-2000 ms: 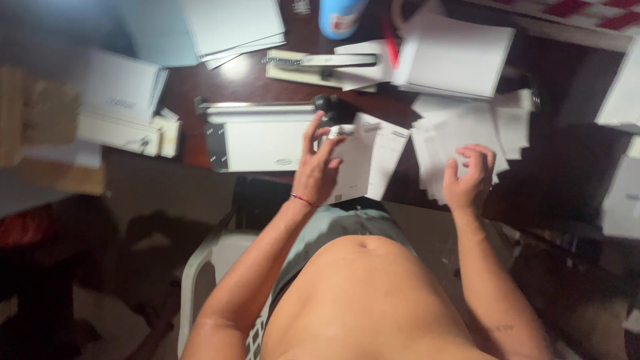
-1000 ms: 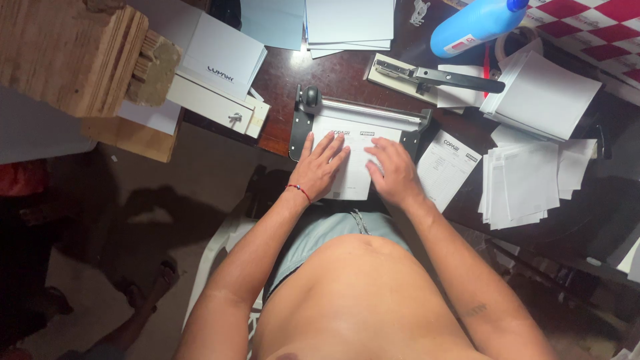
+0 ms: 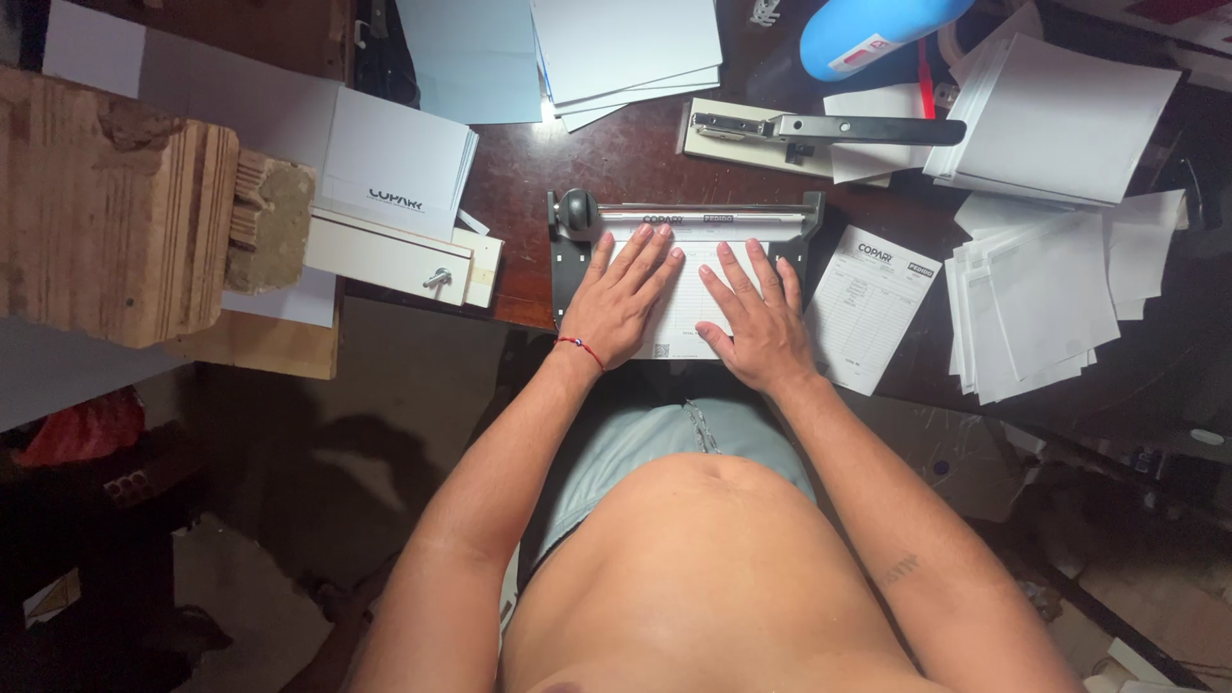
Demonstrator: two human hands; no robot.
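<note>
A printed form sheet (image 3: pixel 688 310) lies on a rotary paper trimmer (image 3: pixel 570 274), its top edge under the trimmer's clear strip and rail. The black cutter head (image 3: pixel 578 209) sits at the left end of the rail. My left hand (image 3: pixel 624 292) rests flat on the sheet's left part, fingers pointing up toward the rail. On the right part lies my right hand (image 3: pixel 763 318), fingers spread, partly beyond the sheet's edge. Neither hand grips anything. A second printed form (image 3: pixel 871 308) lies tilted just right of the trimmer.
A long-arm stapler (image 3: pixel 828 129) lies behind the trimmer, near a blue bottle (image 3: pixel 866 34). Loose white sheets (image 3: pixel 1044 298) and a thick paper stack (image 3: pixel 1068 120) are at right. At left are a wood block (image 3: pixel 115 212) and printed papers (image 3: pixel 395 164); more sheets (image 3: pixel 630 48) lie behind.
Two seconds ago my hands were raised and apart, and the cutter head was at the rail's right end. It is now at the left end, and both hands lie on the sheet. The view has shifted.
</note>
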